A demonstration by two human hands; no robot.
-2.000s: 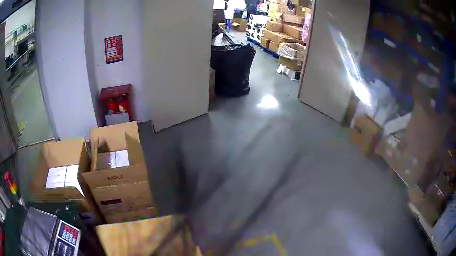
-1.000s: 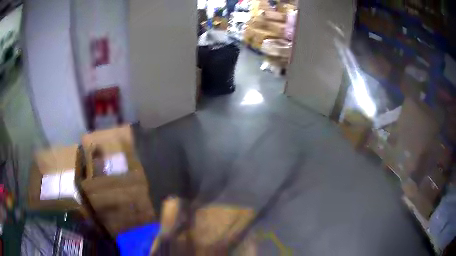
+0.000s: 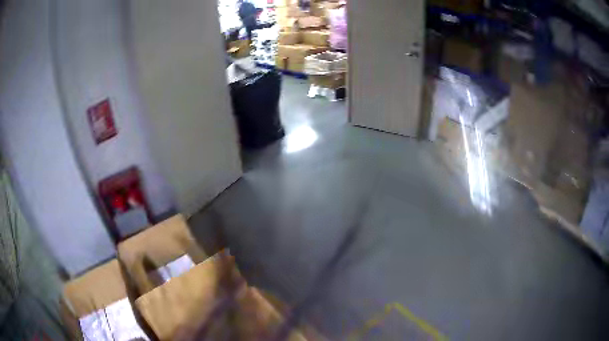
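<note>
No hand of mine can be made out; dark reddish blurs cross the bottom of the view and I cannot tell what they are. An open shipping carton (image 3: 99, 286) at the lower left holds white boxes (image 3: 112, 322). A second open carton (image 3: 150, 248) stands beside it, with a white box (image 3: 175, 268) inside. Another brown carton surface (image 3: 190, 296) is nearest to me at the bottom, partly covering the second one and cut off by the edge.
A black bag (image 3: 257, 106) stands by an open doorway, with stacked cartons (image 3: 304, 56) beyond. A red fire equipment box (image 3: 123, 196) is against the wall. Shelving with cartons and plastic wrap (image 3: 471, 110) lines the right. Yellow tape (image 3: 395, 306) marks the grey floor (image 3: 347, 220).
The view has turned right and tilted. The scale and the blue item at the lower left have left the picture. The nearest brown carton surface now stands over the second carton.
</note>
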